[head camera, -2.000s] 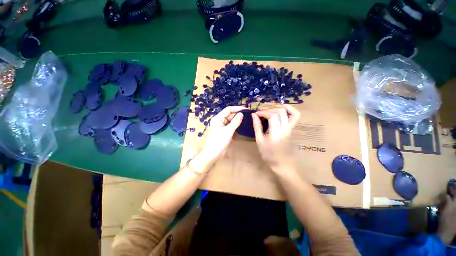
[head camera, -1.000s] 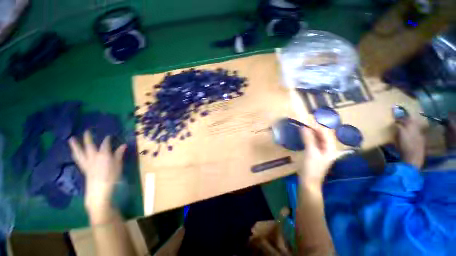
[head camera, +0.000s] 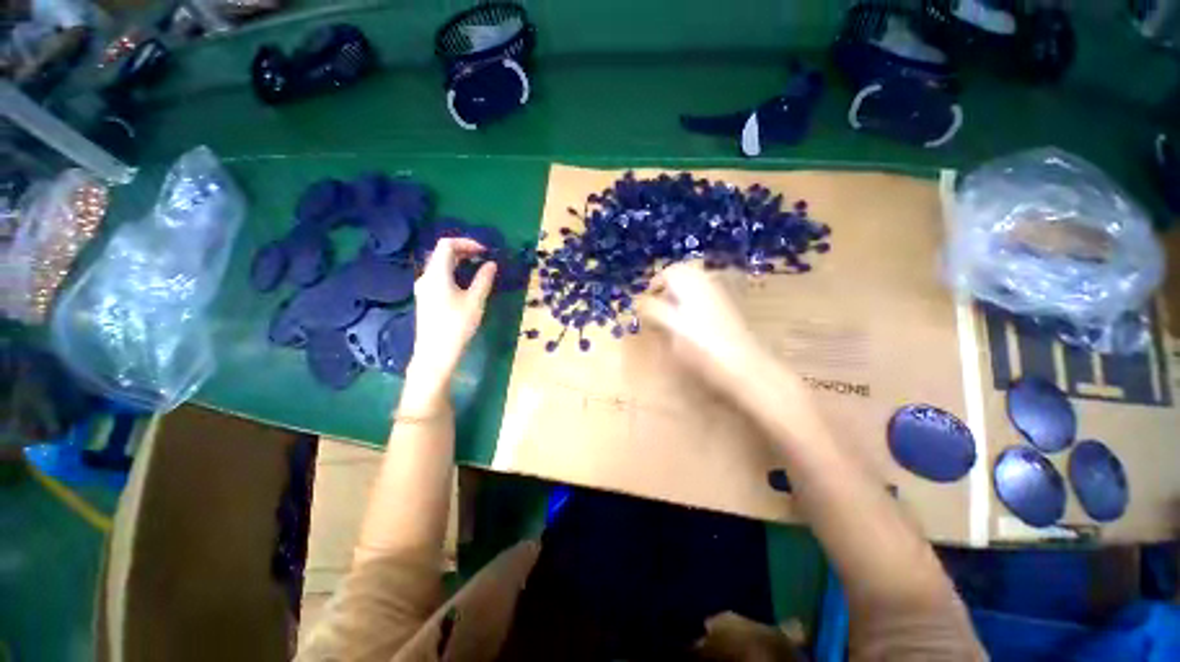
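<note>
A pile of dark oval covers lies on the green surface at the left. My left hand is at the right edge of this pile, thumb and fingers around the edge of a dark cover. A heap of small dark buttons lies on the cardboard. My right hand is at the heap's lower edge, fingers bent down; its fingertips are blurred, and whether they hold a button cannot be seen. A single cover lies on the cardboard at the right, and three more lie beyond the pale tape strip.
A clear bag lies left of the pile. A round clear plastic bundle lies at the right. Black fan assemblies stand along the back of the green surface. An open carton is below at the left. Blue clothing shows at the lower right.
My hands have parted from the cover they worked on together. The right hand, last at the right-hand covers, is now at the buttons. Three covers now lie beyond the tape where two lay.
</note>
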